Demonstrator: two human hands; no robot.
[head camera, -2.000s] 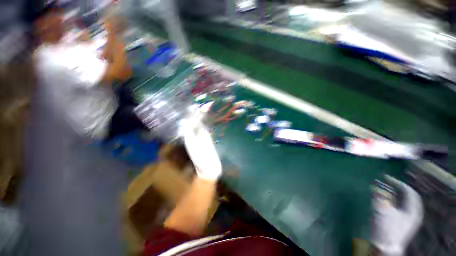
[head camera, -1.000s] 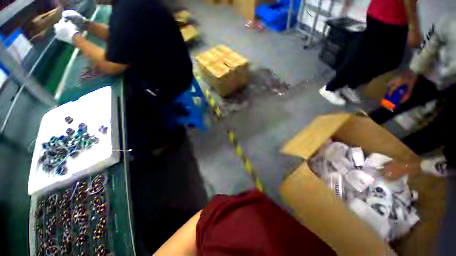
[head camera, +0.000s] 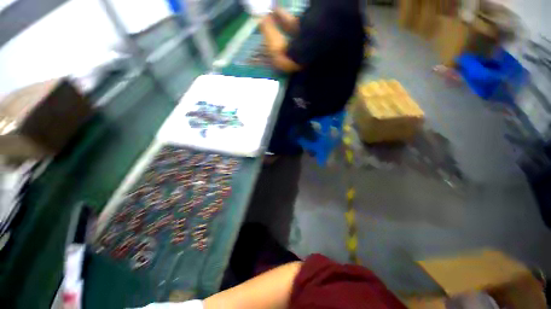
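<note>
A clear blister tray of copper-brown wound stators (head camera: 181, 199) lies on the green bench in blurred rows. Its near end has fewer parts and a pale round item (head camera: 142, 253). Beyond it, a white board (head camera: 241, 136) carries a loose pile of green and blue-toned stators (head camera: 212, 117). My right forearm, in a dark red sleeve, crosses the bottom edge. Only the white glove cuff of my right hand (head camera: 172, 305) shows; the fingers are cut off. My left hand is out of the picture.
A long slim box (head camera: 74, 271) lies at the lower left. A brown carton (head camera: 45, 121) is at the left by the belt. A co-worker in black (head camera: 326, 54) sits on a blue stool (head camera: 323, 136). A closed carton (head camera: 389, 111) and an open one (head camera: 477, 271) are right of the floor tape.
The view has swung left and up, so the bench sits nearer the middle. The open carton has dropped to the lower right edge. My right glove cuff has come into view.
</note>
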